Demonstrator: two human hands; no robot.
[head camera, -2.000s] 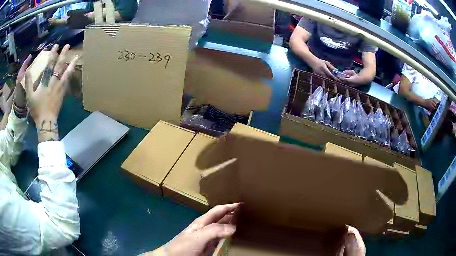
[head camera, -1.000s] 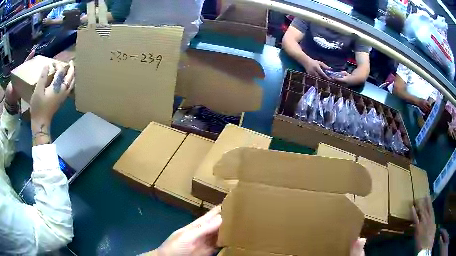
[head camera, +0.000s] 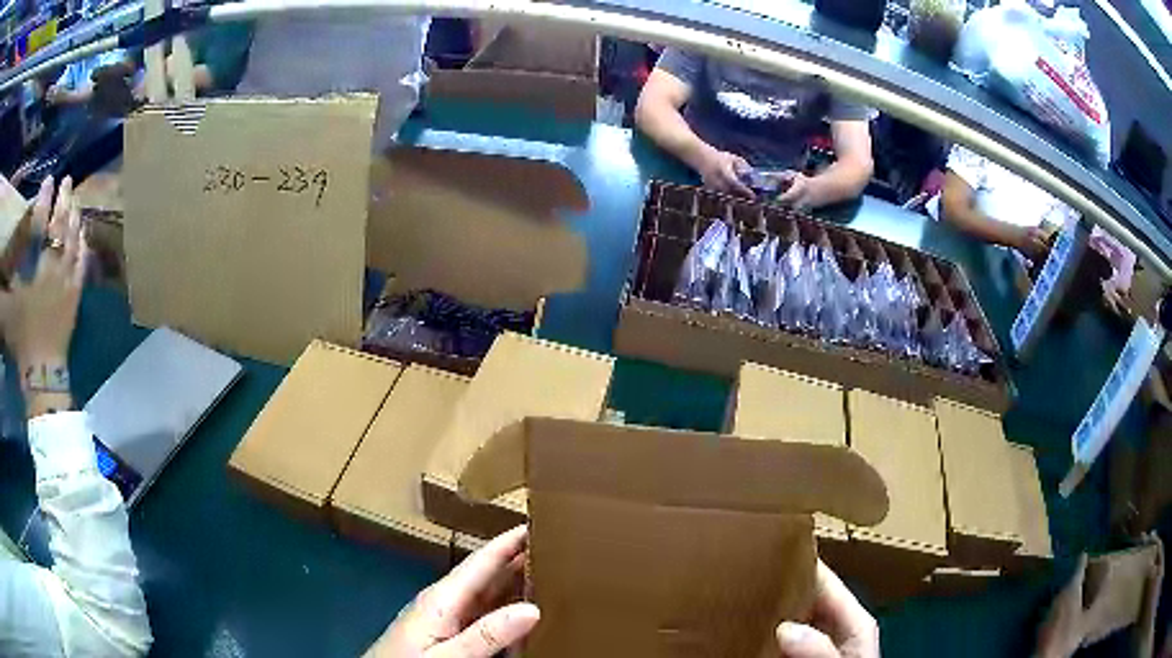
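Note:
A brown mailer box (head camera: 668, 566) is at the bottom centre, its lid standing open with the tuck flap (head camera: 681, 465) and rounded ears spread at the top. My left hand (head camera: 469, 604) grips the box at its left side. My right hand (head camera: 833, 620) grips it at its right side, partly cut off by the lower edge. The lower part of the box is out of the picture. Closed mailer boxes stand just beyond it, in a left group (head camera: 318, 414) and a right group (head camera: 896, 465).
A carton sign (head camera: 251, 231), an open carton of dark coiled items (head camera: 450, 321) and a divided carton of bagged items (head camera: 797, 289) lie beyond. A scale (head camera: 161, 399) is at left. People are at left, opposite and right; a hand (head camera: 1064, 617) holds cardboard at lower right.
The view has shifted, so the surroundings sit further left. The lid in my hands now stands more upright. The neighbour's hand at right, earlier at the stacked boxes, now holds cardboard.

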